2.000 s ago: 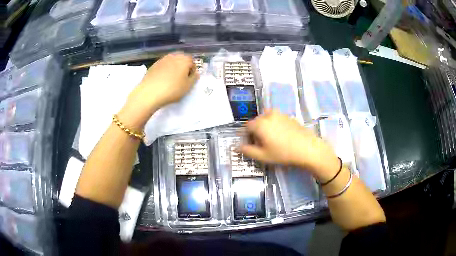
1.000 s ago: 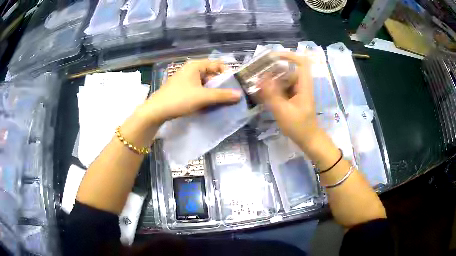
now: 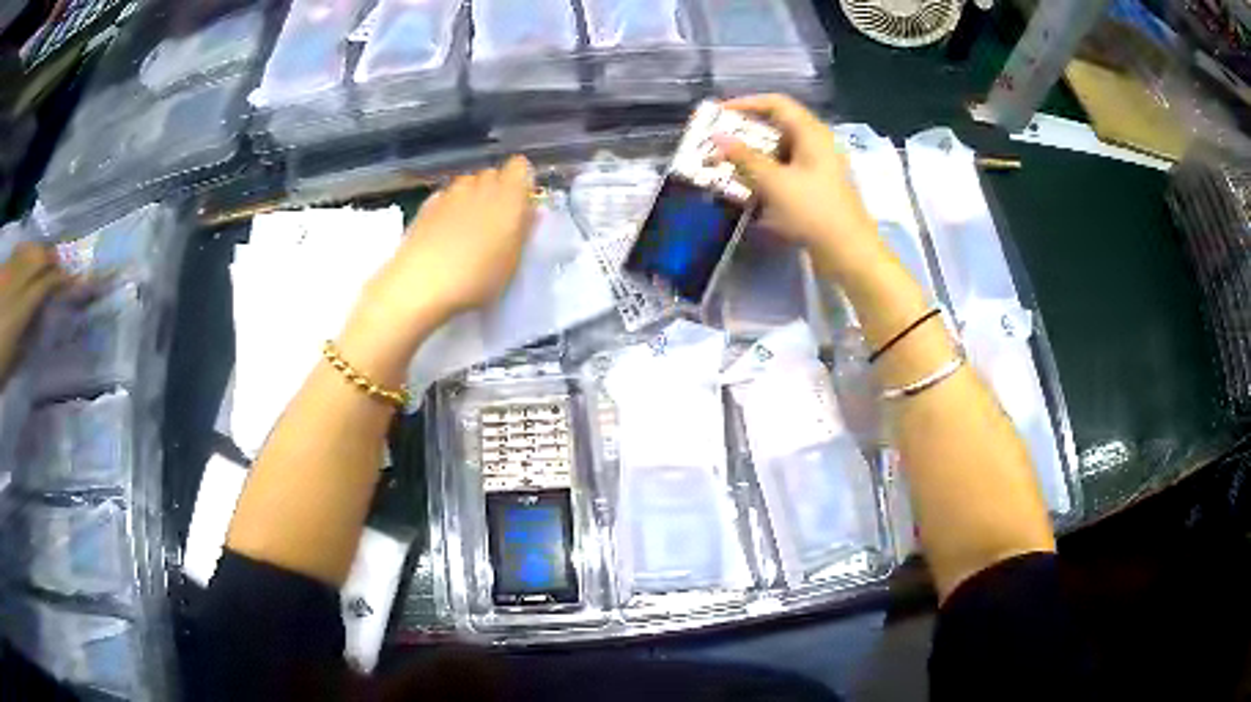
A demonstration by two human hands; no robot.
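My right hand (image 3: 789, 172) holds a keypad phone (image 3: 693, 213) by its keypad end, tilted above the upper middle of the clear tray (image 3: 439, 549). My left hand (image 3: 473, 240) has curled fingers at the upper left of the tray. A milky plastic sleeve (image 3: 528, 309) extends from under it toward the phone; its fingertips are hidden. An unbagged phone (image 3: 531, 542) lies in the lower left pocket. Bagged phones (image 3: 672, 514) lie in the lower pockets and at the right. The phone and sleeve are apart.
A stack of white bags (image 3: 295, 316) lies left of the tray, with a smaller pile (image 3: 371, 583) nearer me. Trays of bagged phones (image 3: 549, 82) stand behind and at left (image 3: 96, 453). Another person's hand (image 3: 25, 295) is at the left edge. A round fan (image 3: 899, 17) is at top right.
The lower middle pocket now holds a bagged phone instead of the bare one of two seconds ago. My right hand has lifted a phone up and right. Another person's hand has appeared at left.
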